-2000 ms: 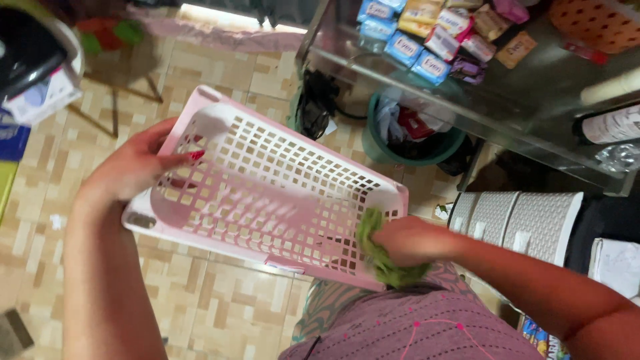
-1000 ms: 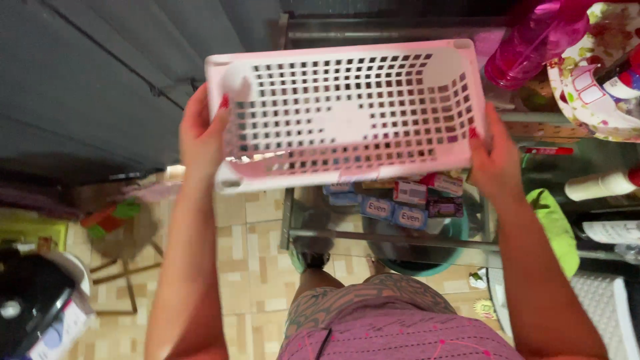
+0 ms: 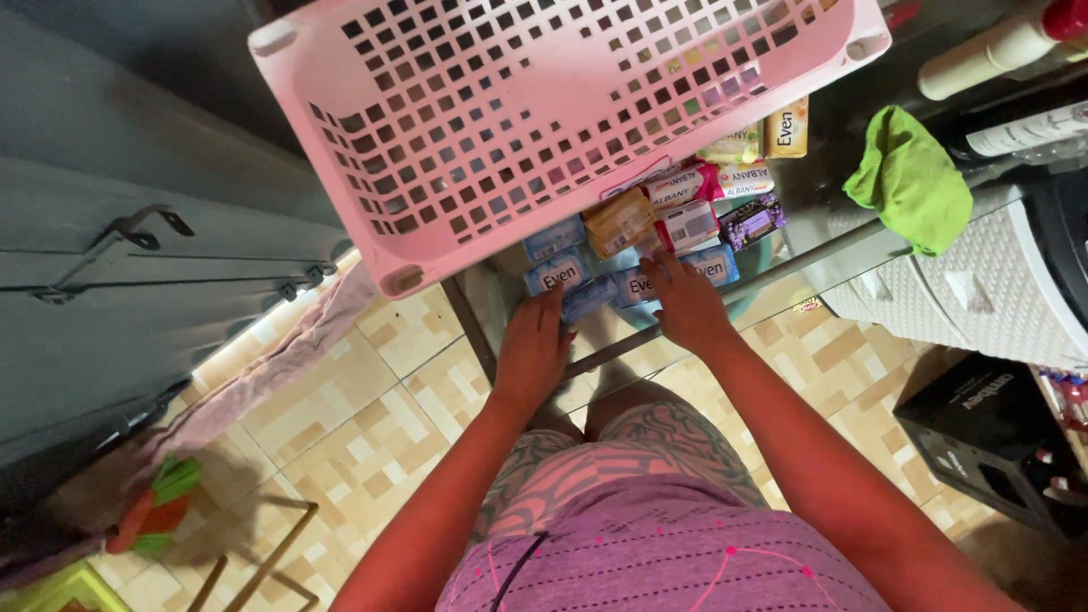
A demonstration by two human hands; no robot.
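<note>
Several wrapped soap bars lie on a glass shelf with a metal frame. My left hand rests its fingertips at a blue soap bar near the shelf's front left corner. Fingers of my right hand touch the blue bars at the front edge; whether either hand grips a bar is not clear. Behind them lie an orange-brown bar, a pink-and-white bar and a purple bar. The empty pink plastic basket with square holes is above and behind the soaps, covering part of them.
A green cloth lies over the shelf's front rail at right, beside bottles. Below are white woven-pattern drawers and a black box. A grey metal door stands at left, with a rolled cloth along its foot.
Both hands have let go of the basket, which they held a second ago, and are now down at the soap bars. The green cloth, in my right hand two seconds ago, lies on the rail.
</note>
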